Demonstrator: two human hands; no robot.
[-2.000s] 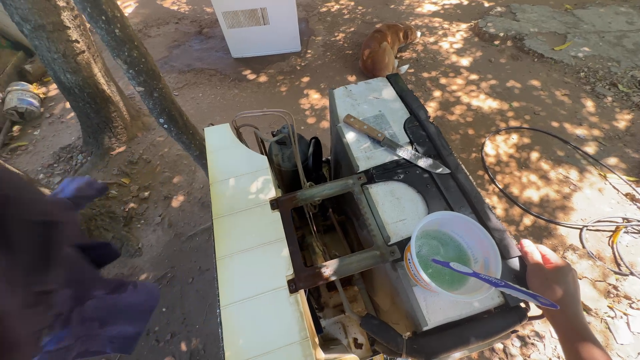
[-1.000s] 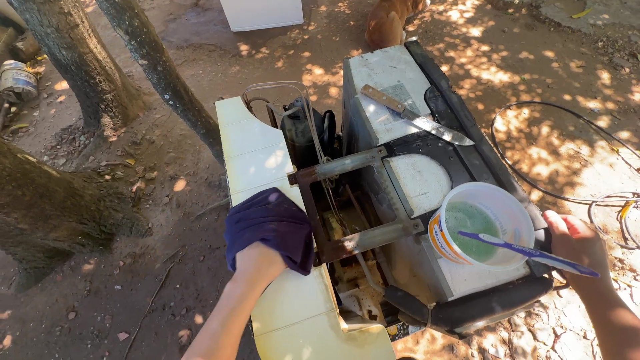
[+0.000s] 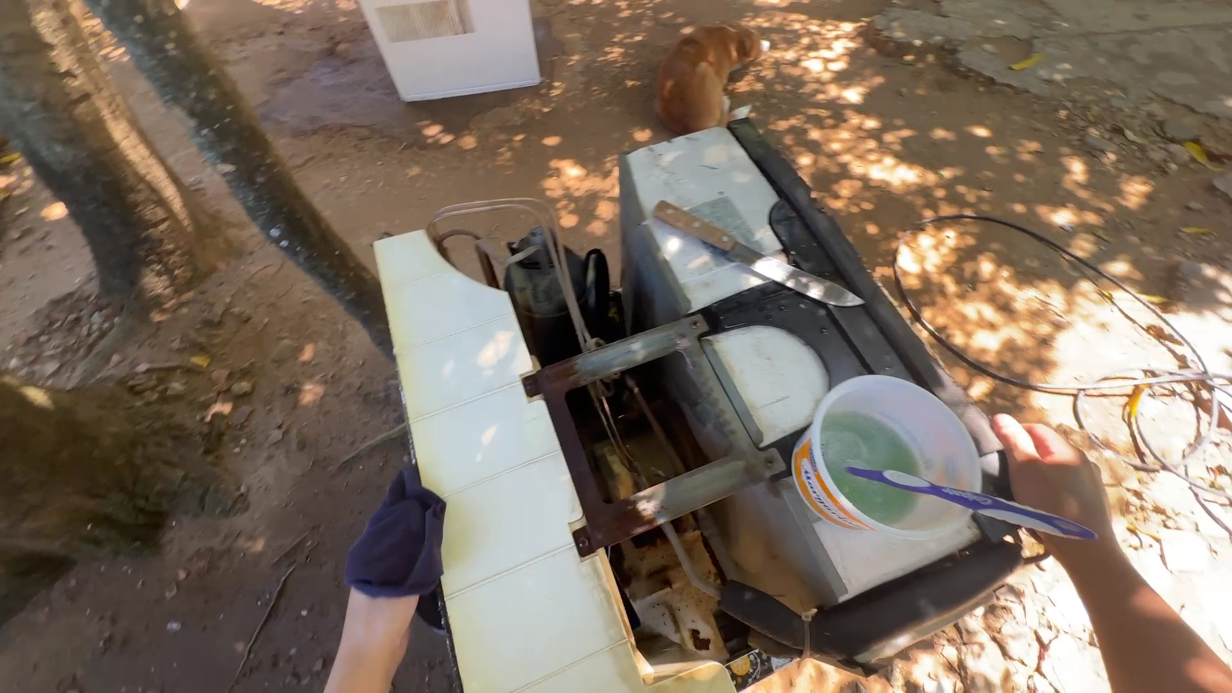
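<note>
My left hand (image 3: 375,616), mostly covered by a dark blue cloth (image 3: 397,539), holds that cloth against the outer left edge of a cream plastic panel (image 3: 500,443) on an opened appliance. My right hand (image 3: 1054,472) grips the appliance's black right edge, its fingers partly hidden. Beside it a plastic tub (image 3: 890,452) of greenish soapy liquid stands on the metal casing, with a purple and white toothbrush (image 3: 972,499) leaning across its rim. Farther back on the casing lies a knife with a wooden handle (image 3: 707,229). A rusty metal frame (image 3: 616,361) bridges panel and casing.
Copper tubes (image 3: 558,260) and a black compressor (image 3: 544,289) sit in the gap. A black cable (image 3: 991,375) loops over the ground at right. Tree trunks (image 3: 106,173) stand at left. A brown dog (image 3: 695,82) and a white box-shaped object (image 3: 462,48) are beyond the appliance.
My left hand and the blue cloth have moved from the panel's top face to its outer left edge. My right hand stays at the right edge.
</note>
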